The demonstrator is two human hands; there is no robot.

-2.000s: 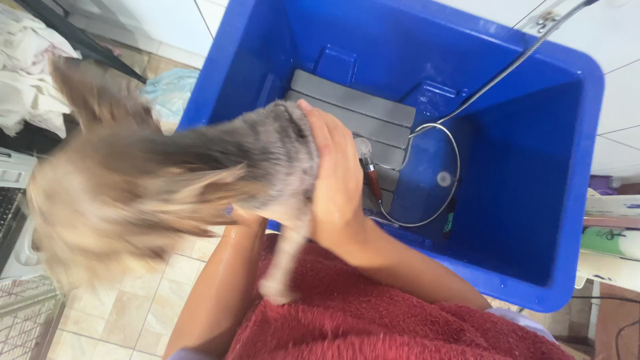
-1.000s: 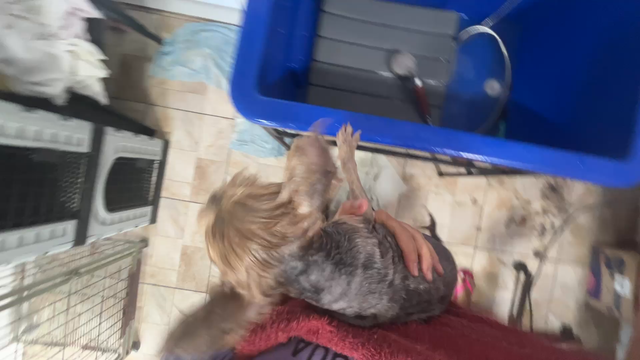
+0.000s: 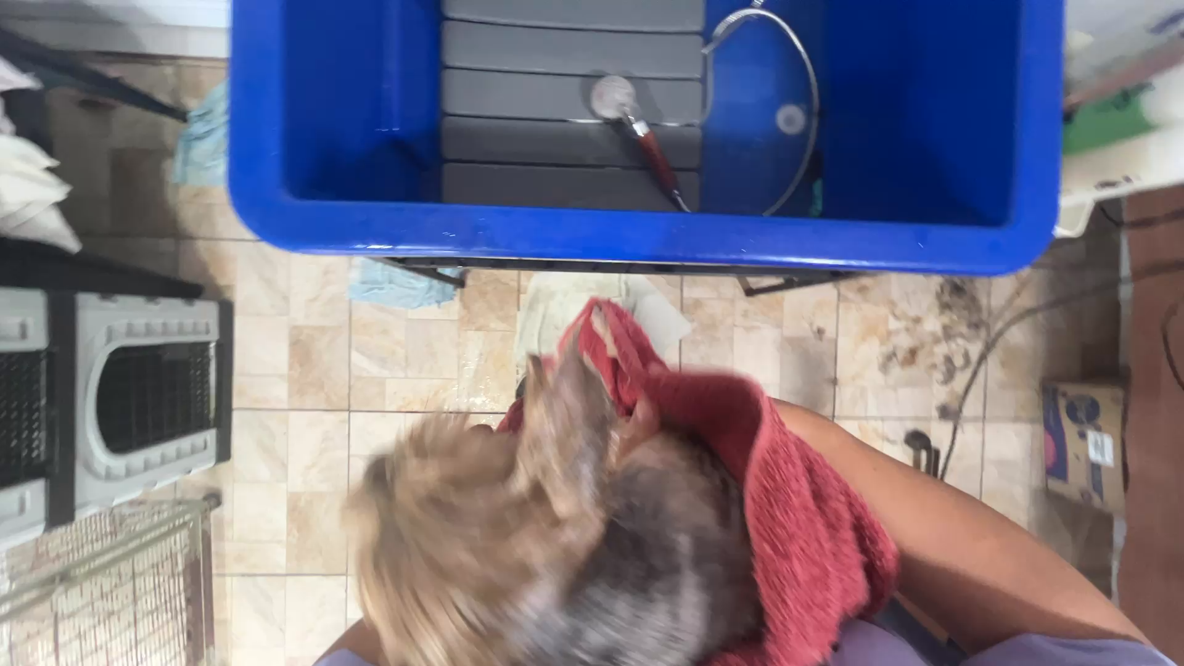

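A small dog [image 3: 647,564] with a tan head and wet grey body is held against my lap, its head blurred at the left. A red towel [image 3: 814,518] lies around its front and right side. My right forearm reaches behind the towel, which hides most or all of my right hand. Only a bit of my left arm shows at the bottom edge, left of the dog. A small patch of skin between dog and towel may be part of a hand; I cannot tell which. Beyond the dog stands a blue plastic tub [image 3: 647,231] holding a shower head [image 3: 612,97] with a red-brown handle.
Grey slats [image 3: 573,143] and a looping hose [image 3: 809,83] are in the tub. At the left stand a grey pet carrier [image 3: 90,388] and a wire cage [image 3: 120,592]. Cloths [image 3: 402,282] lie on the tiles under the tub. A cardboard box [image 3: 1084,444] sits at the right.
The dog was held out over the tub's near left edge, then brought to my lap. The red towel has come up around its front and side, covering where a hand showed on its back.
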